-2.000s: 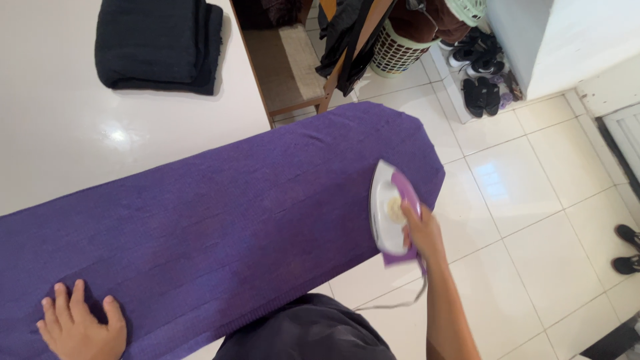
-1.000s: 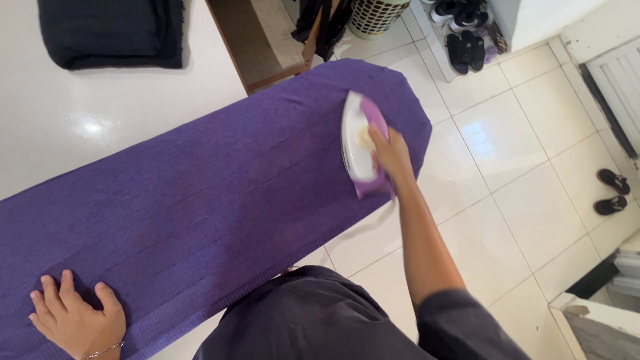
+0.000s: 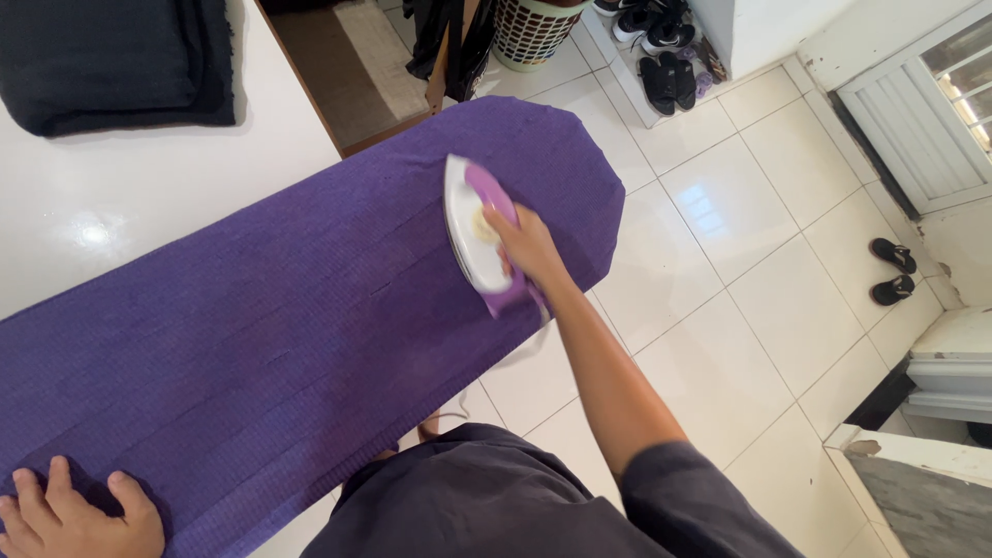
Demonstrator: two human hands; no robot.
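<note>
A purple ribbed cloth [image 3: 310, 310] lies over an ironing board that runs from the lower left to its rounded end near the middle top. My right hand [image 3: 527, 244] is closed around the handle of a white and purple clothes iron [image 3: 473, 232], which rests on the cloth towards the rounded end, its tip pointing up and away from me. The iron's cord hangs past the board's near edge. At the lower left my left hand [image 3: 81, 515] lies flat on the cloth with spread fingers, partly cut off by the frame.
Left of the board's far side stands a white table [image 3: 155, 186] with folded black cloth [image 3: 116, 62] on it. Beyond the board are a lattice plastic basket [image 3: 535, 35] and several shoes [image 3: 666, 81] on a ledge. Black flip-flops [image 3: 891, 271] lie on the tiled floor at the right.
The iron, held in my right hand, has moved left along the cloth, away from the board's rounded end. My left hand stays on the cloth. The view has shifted somewhat.
</note>
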